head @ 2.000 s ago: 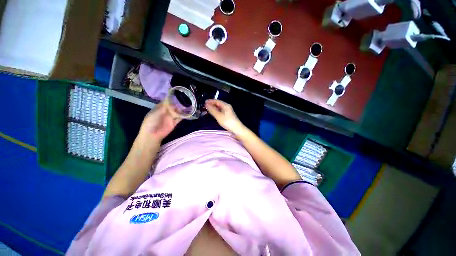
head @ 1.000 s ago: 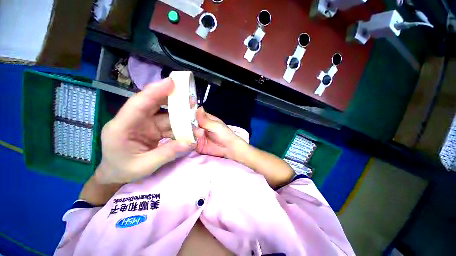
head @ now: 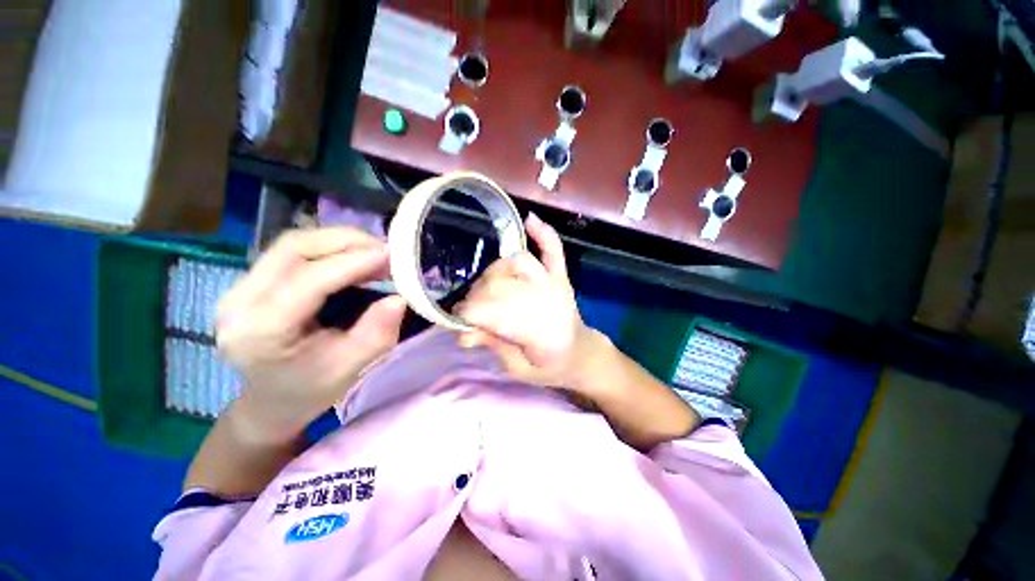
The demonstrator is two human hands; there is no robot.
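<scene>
A cream masking tape roll is held up in front of the pink shirt, its round opening facing up toward me. My left hand grips its left rim between thumb and fingers. My right hand is at its lower right rim, with fingers on the roll and partly inside the ring. Whether a strip is pulled loose cannot be seen. Behind the roll stands the red-brown test fixture, with round dark sockets and silver-white levers along its front.
White power adapters stand at the fixture's right back. Pale tape strips and a green button are at its left. Green bins packed with white adapters stand below on both sides. A white-lined carton is at the upper left.
The roll has turned from edge-on to show its open ring. My right hand has moved up onto its lower right rim. The view has shifted slightly.
</scene>
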